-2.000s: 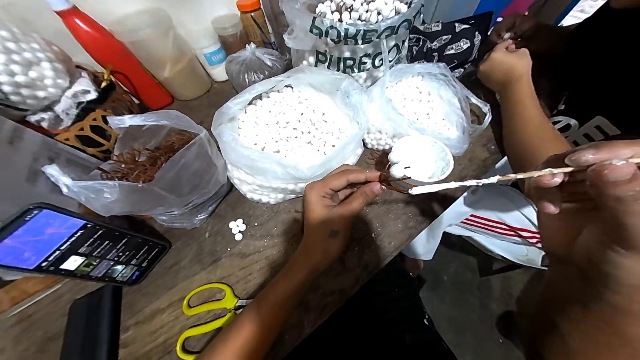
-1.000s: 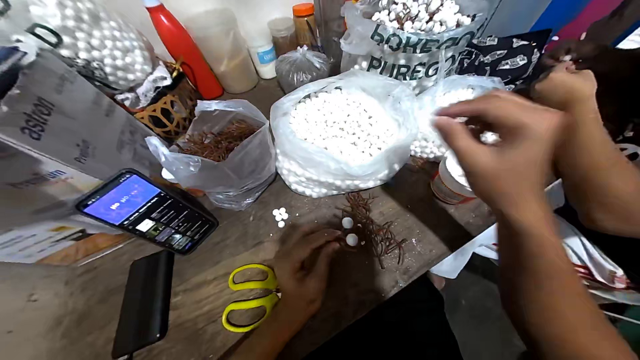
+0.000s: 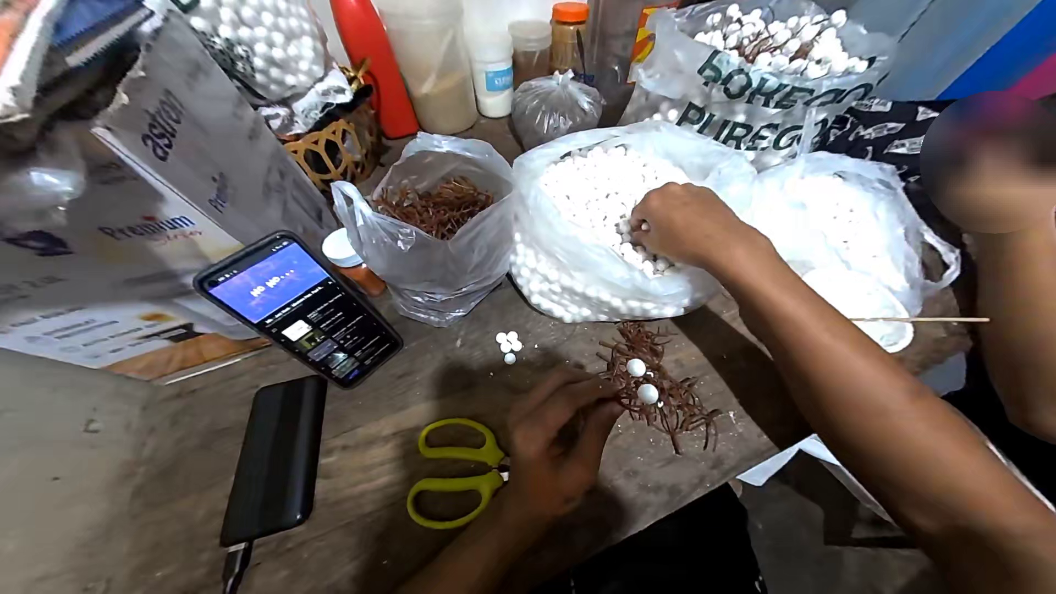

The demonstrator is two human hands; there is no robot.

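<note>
My right hand (image 3: 689, 227) reaches into an open plastic bag (image 3: 561, 289) of small white balls, its fingertips among them; whether it grips one is hidden. On the wooden table, my left hand (image 3: 565, 433) pinches a thin brown stem at the edge of a loose pile of brown wiry stems (image 3: 681, 404). Two white balls (image 3: 648, 393) lie on that pile by its fingertips. Yellow-handled scissors (image 3: 454, 487) rest left of my left hand, blades hidden under it. A thin wooden stick (image 3: 924, 319) lies across a white tub (image 3: 887, 330) at the right.
A bag of brown stems (image 3: 437, 289), a phone (image 3: 301, 309), a black power bank (image 3: 276, 462) and a few loose white balls (image 3: 509, 340) are at the left. Another bag of white balls (image 3: 850, 214) stands at the right, beside another person's arm (image 3: 1015, 330). Bottles and jars line the back.
Two seconds ago my right hand held a white-coated stick; now it is in the bag of balls. My left hand has come down to the stem pile on the table.
</note>
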